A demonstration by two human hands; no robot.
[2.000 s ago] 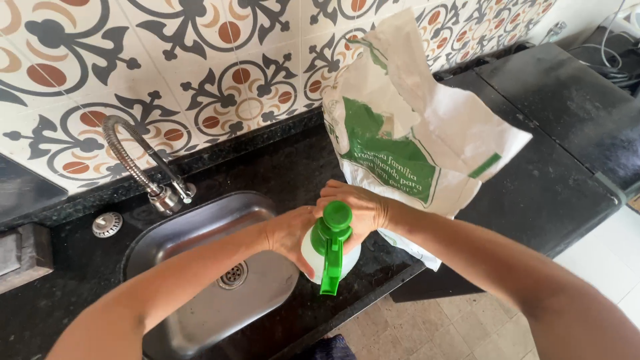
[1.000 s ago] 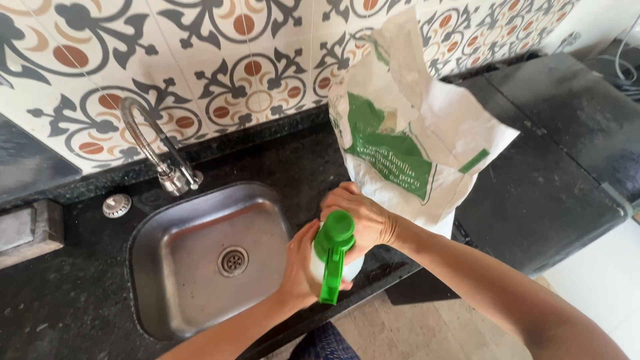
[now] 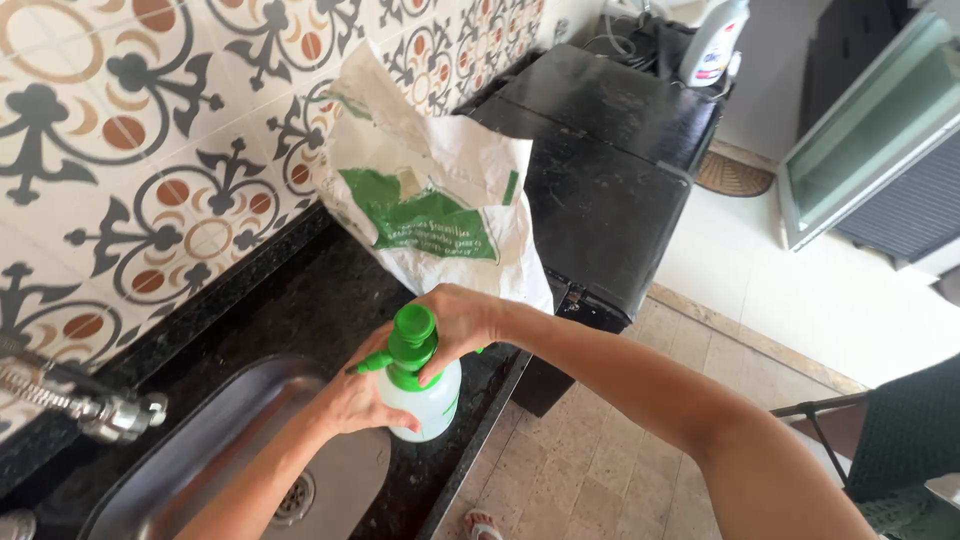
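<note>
A pump spray bottle [image 3: 439,405] with a translucent white body and a green top stands upright on the black stone countertop, right of the steel sink. My left hand [image 3: 360,397] wraps the left side of its body, the thumb across the front. My right hand [image 3: 457,322] grips the green collar from the right, fingers partly hidden behind it. The green nozzle [image 3: 373,363] points left. Close behind my hands stands a crumpled white and green paper bag [image 3: 442,217] that bears writing.
The stainless steel sink [image 3: 352,472] with its drain [image 3: 295,499] lies at lower left, beside a chrome faucet [image 3: 112,416]. A black stove cover [image 3: 592,202] and a white plastic bottle [image 3: 716,45] are beyond the bag. Patterned tiles [image 3: 202,232] line the wall.
The bottle's green top has turned: its nozzle pointed toward me before and now points left. Both hands remain on the bottle. The view has swung right.
</note>
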